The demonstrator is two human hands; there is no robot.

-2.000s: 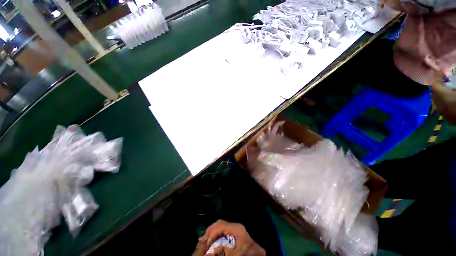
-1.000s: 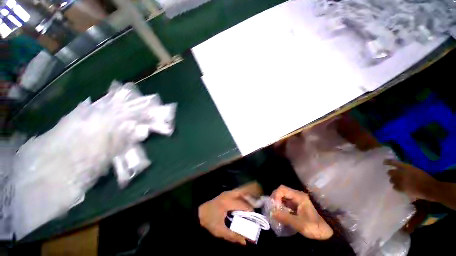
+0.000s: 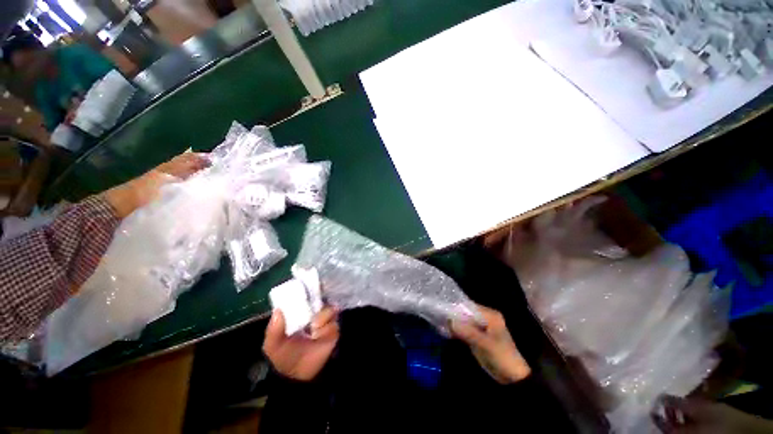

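My left hand (image 3: 303,343) holds a white power adapter (image 3: 292,303) with its cord folded against it, at the lower middle. My right hand (image 3: 492,343) grips one end of a clear bubble bag (image 3: 373,269). The bag stretches up and left from my right hand, and its other end is beside the adapter. I cannot tell whether the adapter is touching or partly inside the bag.
Bagged adapters (image 3: 254,199) lie piled on the green bench (image 3: 352,182) at left, another person's hand on them. White sheets (image 3: 500,127) bear loose adapters at upper right. A carton of bubble bags (image 3: 619,305) and blue stool (image 3: 729,212) are below right. A metal post (image 3: 292,51) stands behind.
My hands have moved apart, the left one leftward with the adapter; the bag is now stretched out. Another person's arm has come in over the left pile. The hand at the carton has moved down.
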